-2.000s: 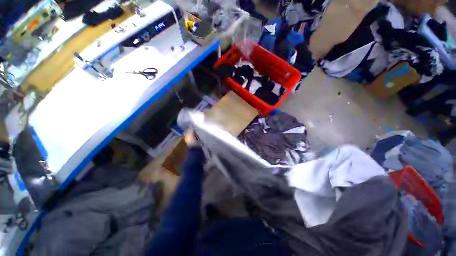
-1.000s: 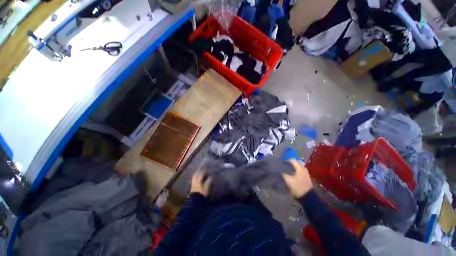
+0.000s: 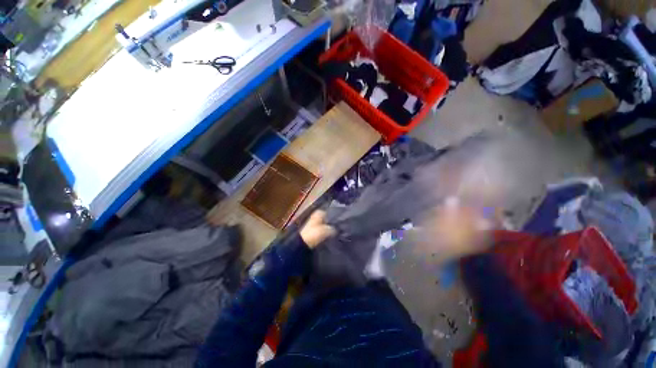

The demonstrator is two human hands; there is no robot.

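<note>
A dark grey garment piece (image 3: 385, 201) is stretched in front of me, over the floor past the bench. My left hand (image 3: 315, 230) is closed on its near left edge. My right hand (image 3: 460, 223) is strongly blurred at the piece's right side; its fingers and whether it grips the cloth cannot be made out. A large grey garment pile (image 3: 144, 295) lies at the lower left beside the table.
A wooden bench (image 3: 338, 136) with a brown woven mat (image 3: 280, 190) stands beside the blue-edged white table (image 3: 129, 144). Scissors (image 3: 223, 65) lie on the table. A red crate (image 3: 413, 68) is beyond the bench; another red crate (image 3: 532, 266) stands at right. Garment heaps (image 3: 532, 57) lie behind.
The grey piece was bunched between both hands near my lap; now it is spread out and forward to the right. My right hand has moved up and right, in fast motion.
</note>
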